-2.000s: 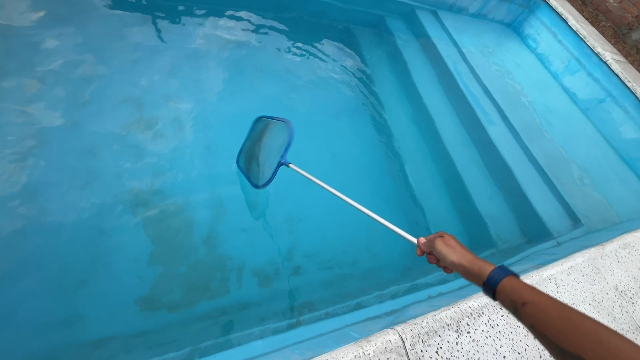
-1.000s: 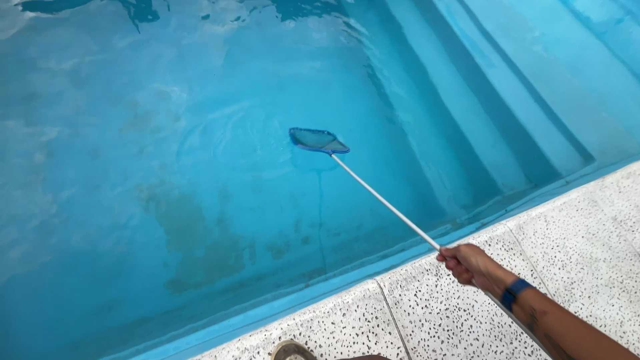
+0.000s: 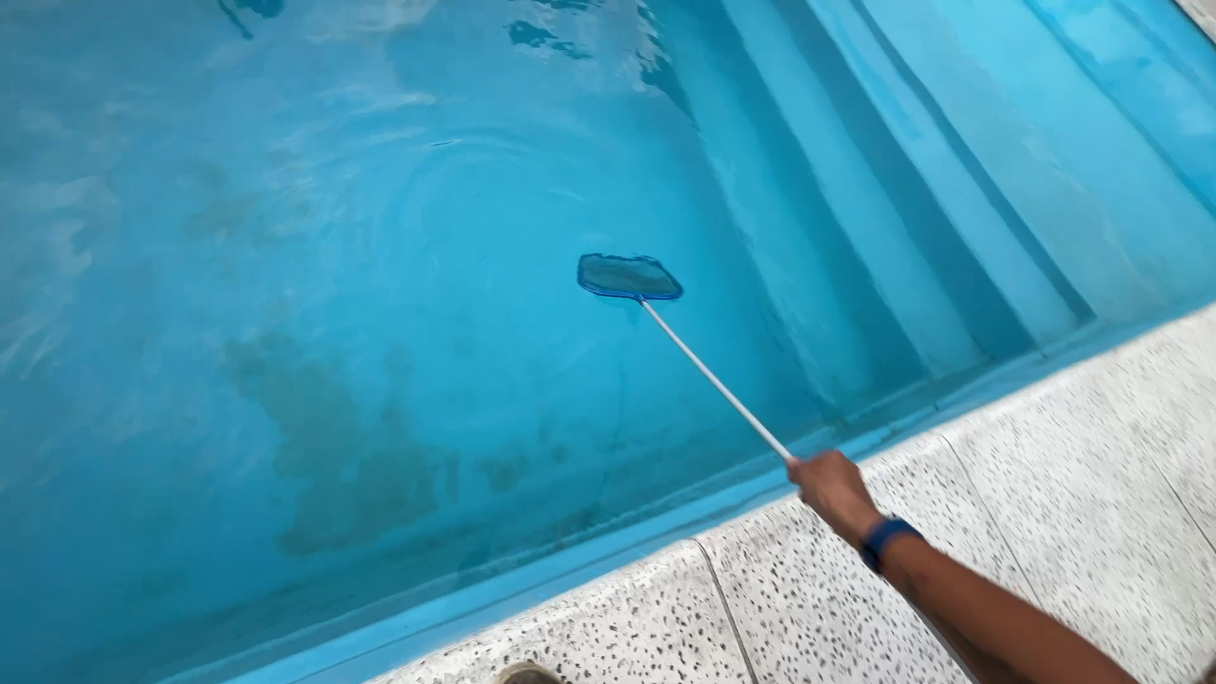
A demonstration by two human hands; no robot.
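My right hand [image 3: 832,484], with a blue band at the wrist, is closed around the white pole [image 3: 717,382] of a pool skimmer net, above the pool's edge. From my hand the pole slants up and left over the water. At its far end the blue-framed skimmer net [image 3: 629,276] lies at the water surface, left of the submerged steps. The pole's near end runs back beneath my forearm, partly hidden. My left hand is out of view.
Speckled pale coping slabs [image 3: 1083,456] border the pool at the lower right. Wide underwater steps [image 3: 855,180] fill the upper right. Dark stains [image 3: 351,456] mark the pool floor at left. A shoe tip [image 3: 528,674] shows at the bottom edge.
The skimmer net, seen raised above the water two seconds ago, has come down to the surface. My right hand still grips the pole. The view has tilted down towards the coping.
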